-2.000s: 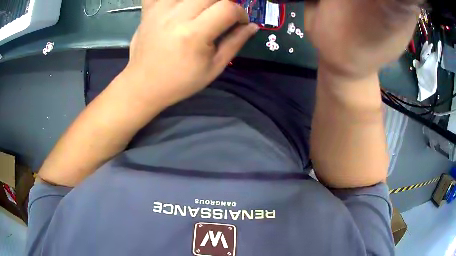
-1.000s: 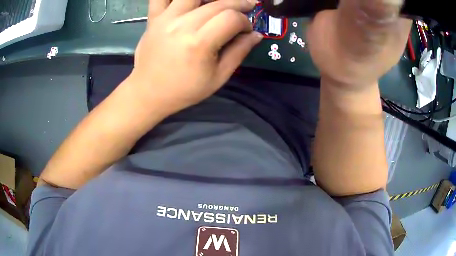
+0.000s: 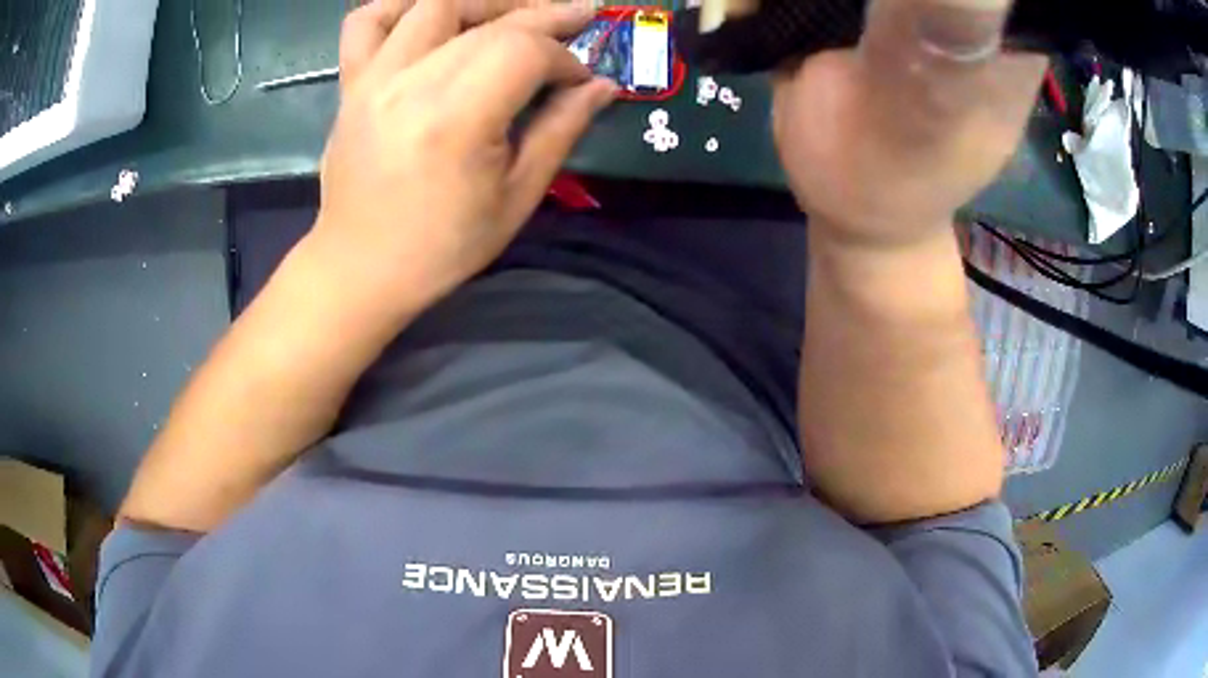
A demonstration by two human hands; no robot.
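An open thermometer housing [image 3: 647, 56] with a red rim and blue-and-white insides lies on the dark green bench at the top centre. My left hand [image 3: 444, 126] holds its left side between thumb and fingers. My right hand [image 3: 914, 133] is closed around a black electric screwdriver [image 3: 782, 29] at the top edge, just right of the housing. The hand is partly blurred, and its upper part is cut off by the frame. I cannot tell whether the bit touches the housing. Small white parts [image 3: 661, 130] lie just below and right of the housing.
A white tray [image 3: 113, 80] stands at upper left. A thin metal stem [image 3: 298, 80] lies near my left hand. A white cloth [image 3: 1107, 166] and black cords [image 3: 1060, 265] are at right. A clear compartment tray [image 3: 1027, 358] shows below the bench's right side. A cardboard box [image 3: 1060, 596] is at lower right.
The view has shifted, so bench things and both hands appear further left. More of the housing and of the clear tray shows. My left hand still holds the housing and my right hand the screwdriver.
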